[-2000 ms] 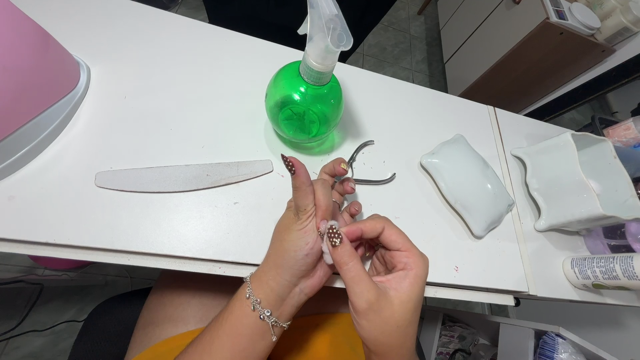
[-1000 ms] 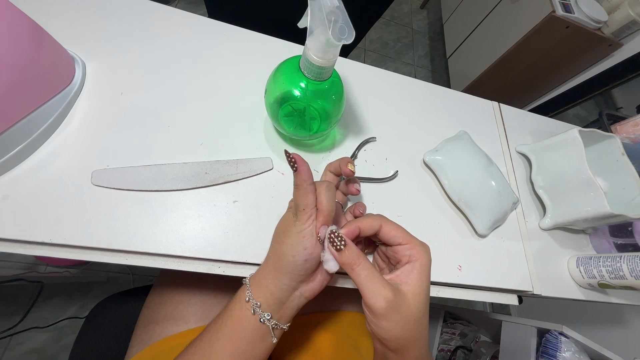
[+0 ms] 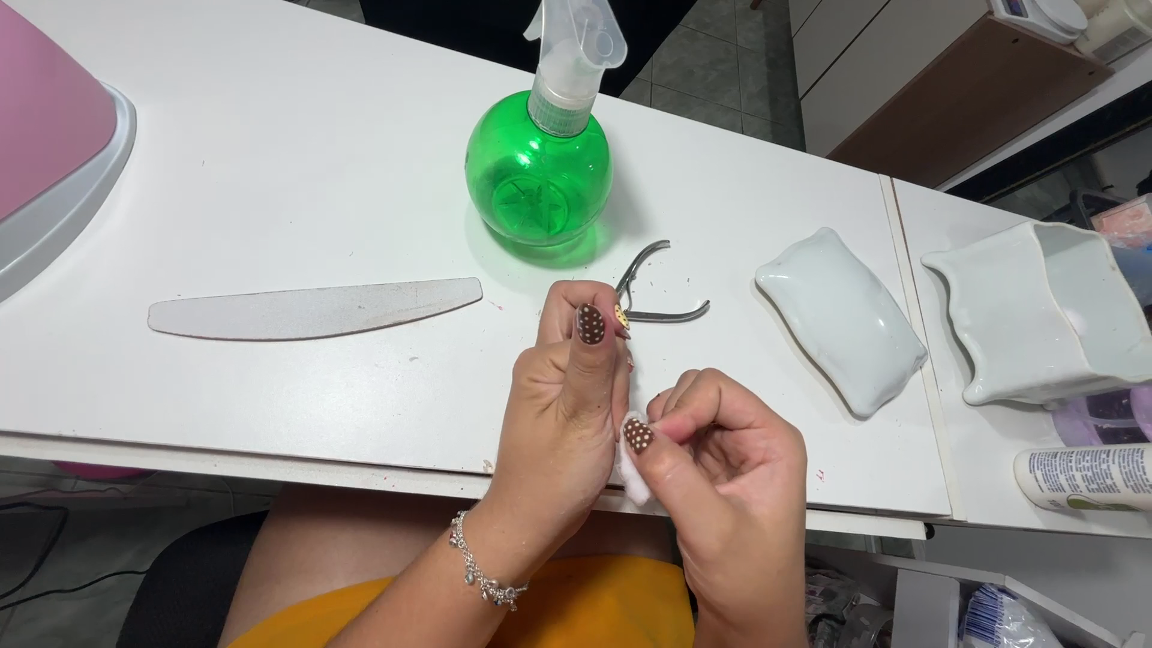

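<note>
My right hand (image 3: 729,468) pinches a white cotton pad (image 3: 635,472) between thumb and fingers, close against the side of my left hand. My left hand (image 3: 567,396), with a charm bracelet (image 3: 477,571) at its wrist, has its fingers curled and its thumb up; whether it grips anything is hidden. Both thumbnails are brown with pale dots. Just beyond the left fingers lie metal cuticle nippers (image 3: 668,315), partly covered by them. A grey nail file (image 3: 315,310) rests to the left. Behind stands a green spray bottle (image 3: 540,184) with a clear trigger head.
A white ceramic lid (image 3: 841,319) and an open white ceramic container (image 3: 1017,306) sit on the right. Near them lies a white bottle (image 3: 1084,477) bearing writing. A pink and white device (image 3: 54,117) occupies the far left. Below the table's right side is an open drawer (image 3: 927,603).
My left fingers, spread before, have curled in and the left thumb has turned. My right hand with the cotton has shifted slightly away from the left fingers.
</note>
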